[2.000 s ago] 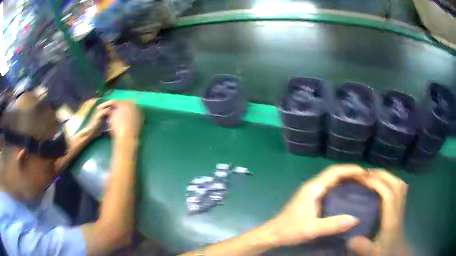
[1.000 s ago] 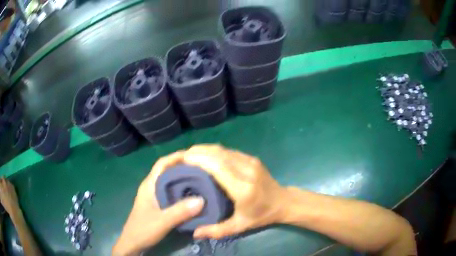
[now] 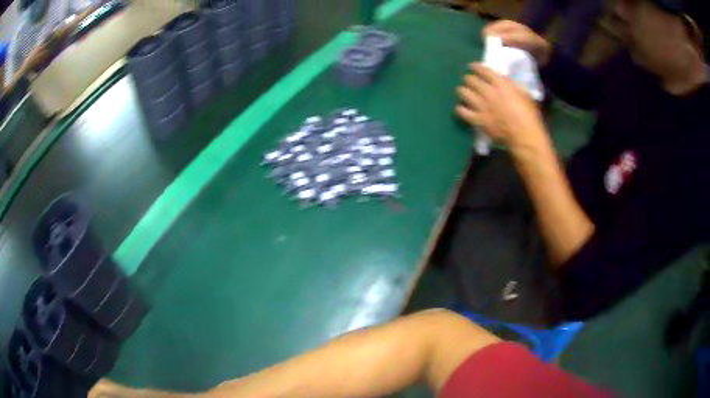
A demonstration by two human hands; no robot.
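My right forearm crosses the bottom of the view, bare below a red sleeve. Only a sliver of my right hand (image 3: 109, 390) shows at the bottom left; its fingers are cut off by the edge, so what it holds is hidden. My left hand is out of the picture. Stacks of dark grey housings (image 3: 95, 284) stand at the lower left, above my right hand. A large pile of small fittings (image 3: 335, 158), grey with white discs, lies on the green bench top (image 3: 226, 264).
Two short dark housings (image 3: 359, 64) stand beyond the pile. Tall housing columns (image 3: 158, 89) stand at the upper left, past the bright green strip (image 3: 196, 180). A person at the right holds a crumpled white sheet (image 3: 514, 67). Blue material (image 3: 554, 339) lies low beyond the bench edge.
The view has swung to the right. The housing held between both hands a second ago is out of sight, and the four stacks have shifted to the lower left. The larger pile is now central.
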